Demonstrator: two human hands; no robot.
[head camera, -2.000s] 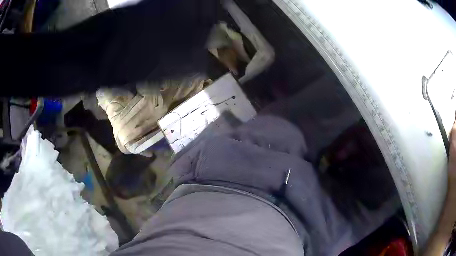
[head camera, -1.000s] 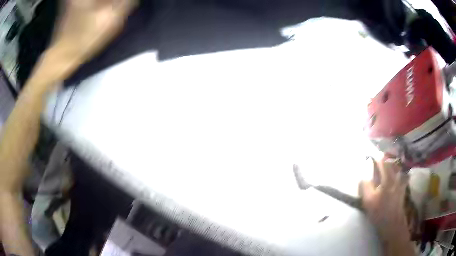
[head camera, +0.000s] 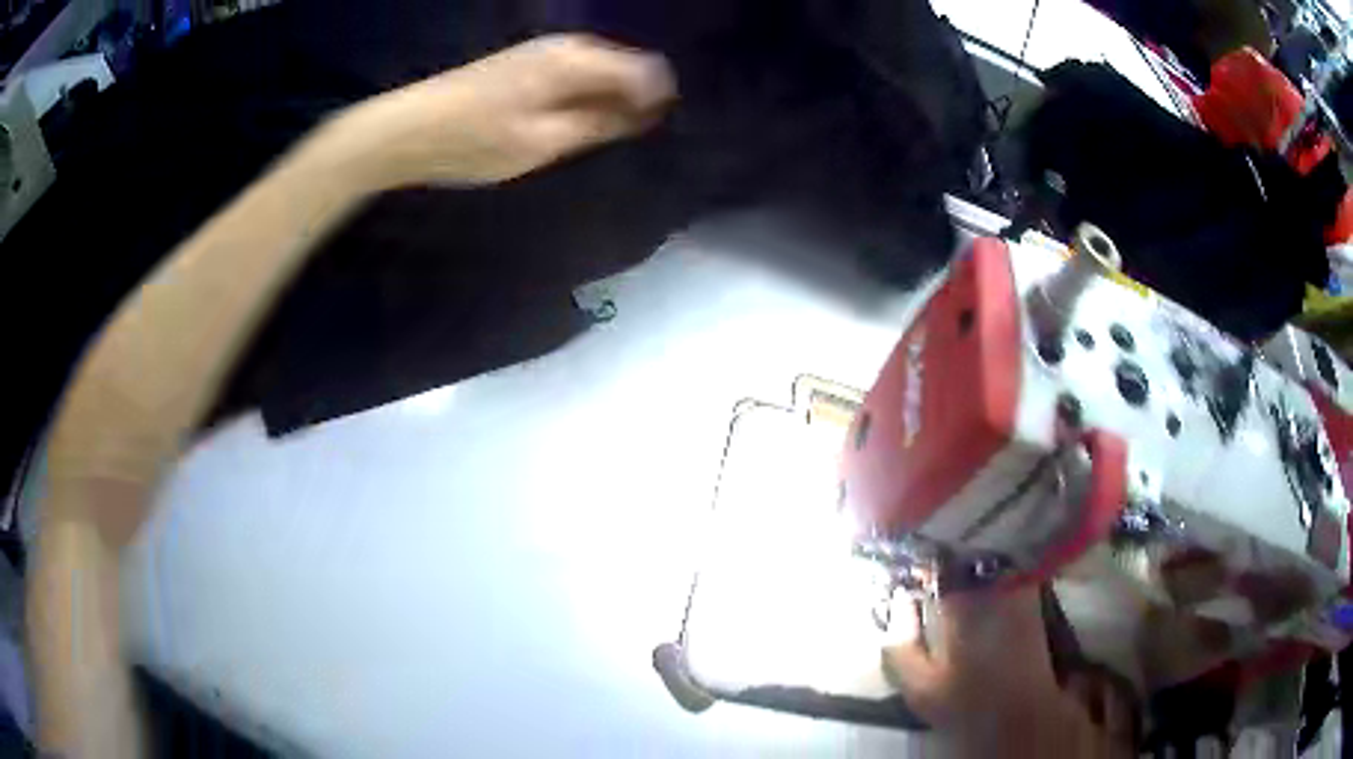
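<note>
Dark garment cloth [head camera: 445, 282] is spread over the back and left of the white table. My left hand [head camera: 571, 104] is over this cloth with its fingers bent and blurred; whether it grips any cloth cannot be told. My right hand [head camera: 987, 660] is low beside the needle area, under the red and white sewing machine head [head camera: 942, 400]. Its fingertips are near the small metal parts in the bright light, and part of the hand is hidden by glare and the machine. Nothing held shows clearly in it.
The white table [head camera: 445, 549] has a dark-edged machine bed plate [head camera: 787, 564] left of my right hand. The stained white machine arm [head camera: 1172, 400] runs to the right, with a thread knob [head camera: 1095, 249] on top. Another dark cloth heap [head camera: 1143, 193] lies behind it.
The view has swung from my lap up to the table and machine. My left hand now shows further over the dark cloth; my right hand now shows closer beneath the machine head.
</note>
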